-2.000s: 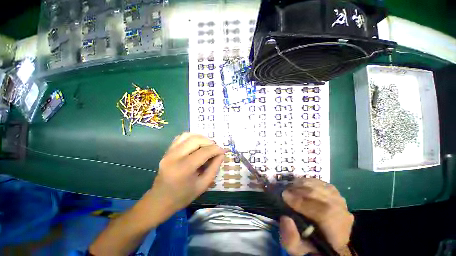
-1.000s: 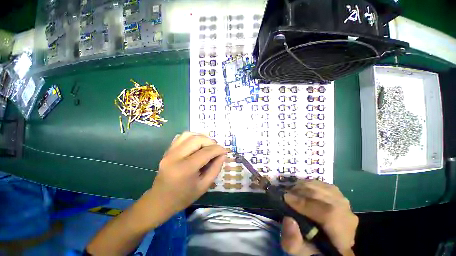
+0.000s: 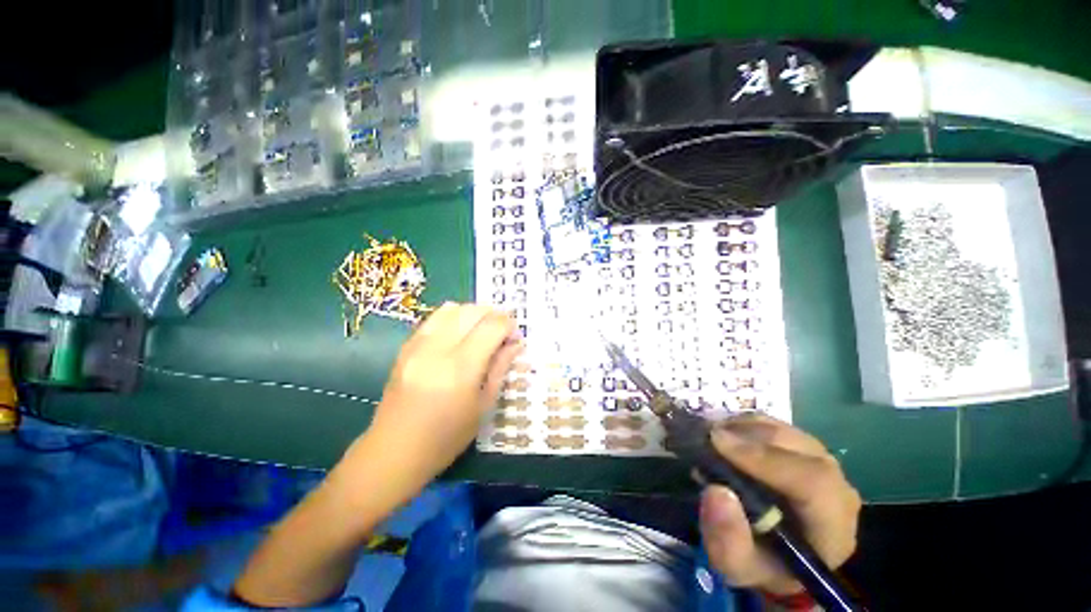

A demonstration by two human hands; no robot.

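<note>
My right hand holds the black soldering iron. Its thin metal tip points up-left over the white sheet, which bears columns of small dark parts. My left hand is at the sheet's left edge, its fingers close to the lower right of the pile of gold-orange and white strips on the green mat. The fingertips are bent and partly hidden, so I cannot tell whether they hold anything. Small blue circuit boards lie clustered on the sheet below the fan.
A black fume extractor fan stands at the sheet's top right. A white box of tiny metal parts is on the right. A clear blister tray lies upper left, clear bags far left. A thin pale line crosses the mat.
The view has shifted. My left hand has moved left, away from the iron tip and towards the strip pile. The tip has drawn away from the small blue piece it met near my left fingers.
</note>
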